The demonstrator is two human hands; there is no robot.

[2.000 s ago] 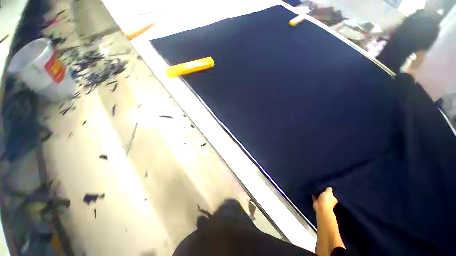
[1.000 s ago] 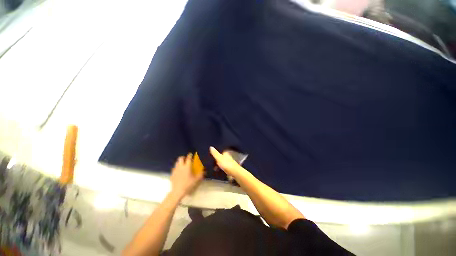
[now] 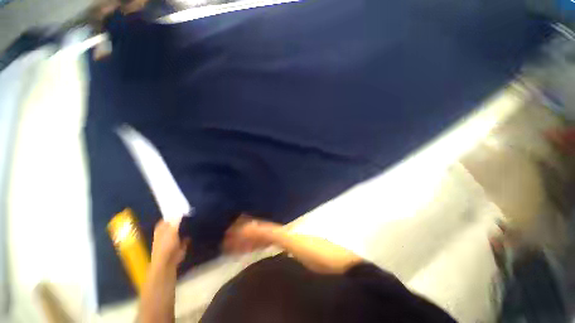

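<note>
Dark navy fabric (image 3: 328,101) covers most of the table and has creases running across it. My left hand (image 3: 168,245) is closed on the lower end of a long white strip (image 3: 154,167), which reaches away over the cloth. A bright yellow bar (image 3: 128,246) lies on the cloth just left of that hand, its near end hidden by my forearm. My right hand (image 3: 248,234) is blurred at the near fabric edge; its grip cannot be made out.
The white table top (image 3: 47,176) shows beyond the cloth end at left. A dull tan bar (image 3: 53,306) is at the bottom left. Part of a person (image 3: 123,7) shows across the table. Pale floor (image 3: 454,243) lies at right.
The view has turned right along the table. My left hand has left the yellow bar and now holds the white strip, which was beside my right hand. My right hand remains by the fabric edge.
</note>
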